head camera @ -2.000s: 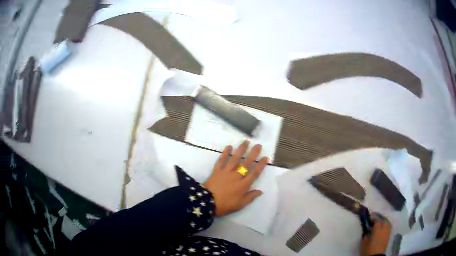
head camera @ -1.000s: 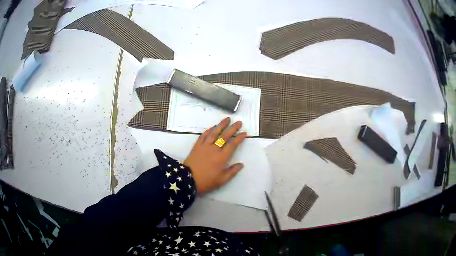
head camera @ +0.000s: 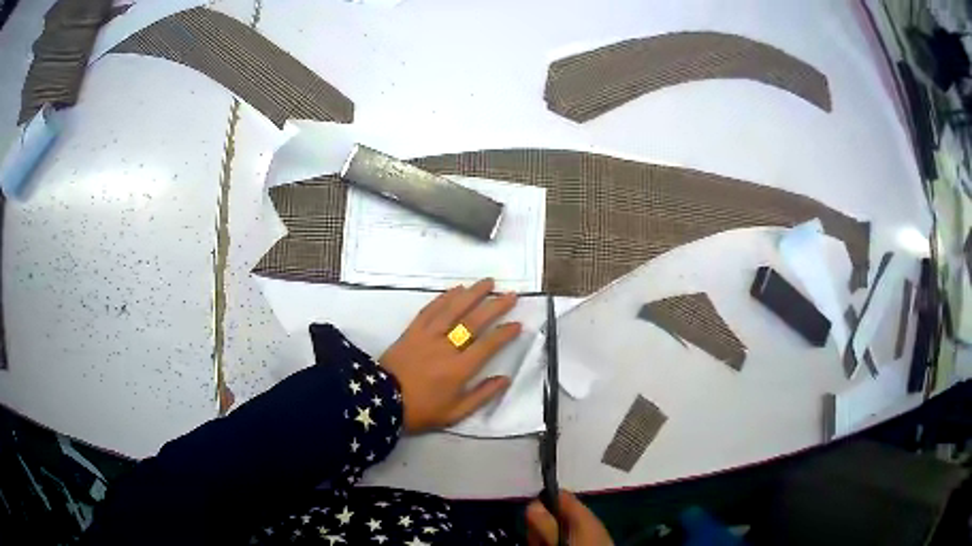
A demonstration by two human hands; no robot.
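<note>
A white rectangular template lies on a brown checked cloth offcut. A dark grey metal weight rests slantwise over the template's upper part. My left hand, with a yellow ring, lies flat, fingers spread, at the template's lower edge and on the white backing paper below. My right hand is at the bottom edge, partly cut off, and holds the shears. Their long blades point away from me, with the tips at the offcut's lower edge just right of the template. The paper is creased beside them.
Curved checked strips lie at the upper left and upper right. Small checked pieces lie to the right, near another dark weight and paper scraps. A wrinkled checked bundle is at the upper left.
My right hand has brought the shears from the lower right to the paper beside the template. The paper there is now raised and creased. My left hand stays on the work. The whole view has shifted.
</note>
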